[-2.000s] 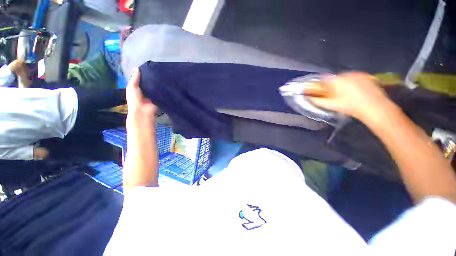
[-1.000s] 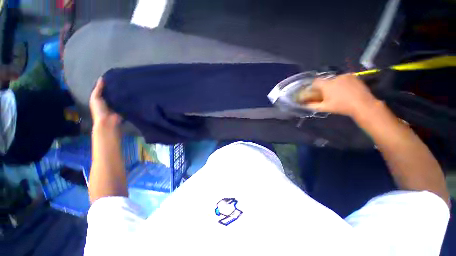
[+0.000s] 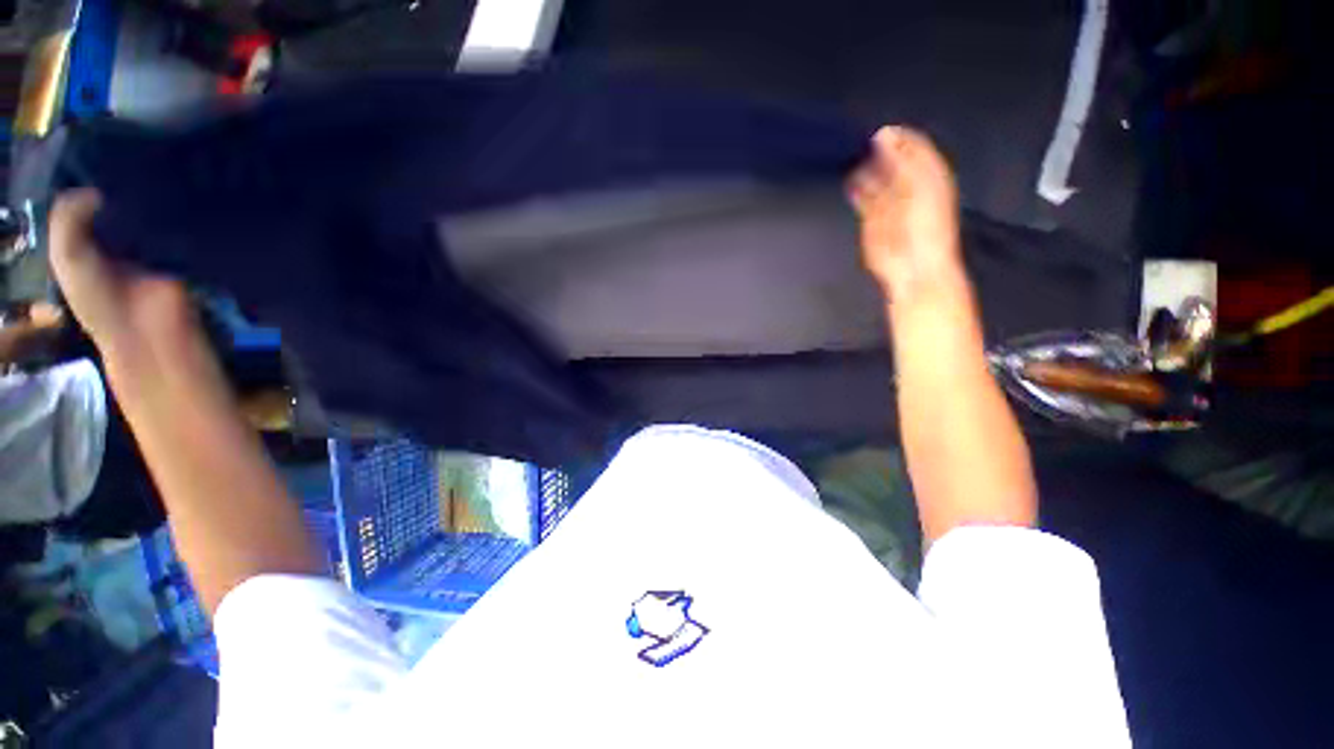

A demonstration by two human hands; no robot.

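Observation:
A dark navy garment (image 3: 366,190) is stretched, blurred, between my two hands over the grey padded board (image 3: 688,278), covering its left end and far edge. My left hand (image 3: 125,278) grips the garment's left end; the fingers are blurred. My right hand (image 3: 907,198) grips its right end by the fingertips. The steam iron (image 3: 1083,384) with a brown handle rests at the right edge of the table, out of my hands.
A black ironing table (image 3: 819,59) lies behind the board, with a white strip (image 3: 508,32) and a narrow grey-white strip (image 3: 1078,103) on it. Blue plastic baskets (image 3: 417,563) stand below. Another person's white sleeve (image 3: 51,439) is at left. A yellow hose (image 3: 1295,315) runs at right.
My right hand has let go of the iron, now at the right edge, and taken the garment's right end. The garment has moved left and away from me, baring part of the board.

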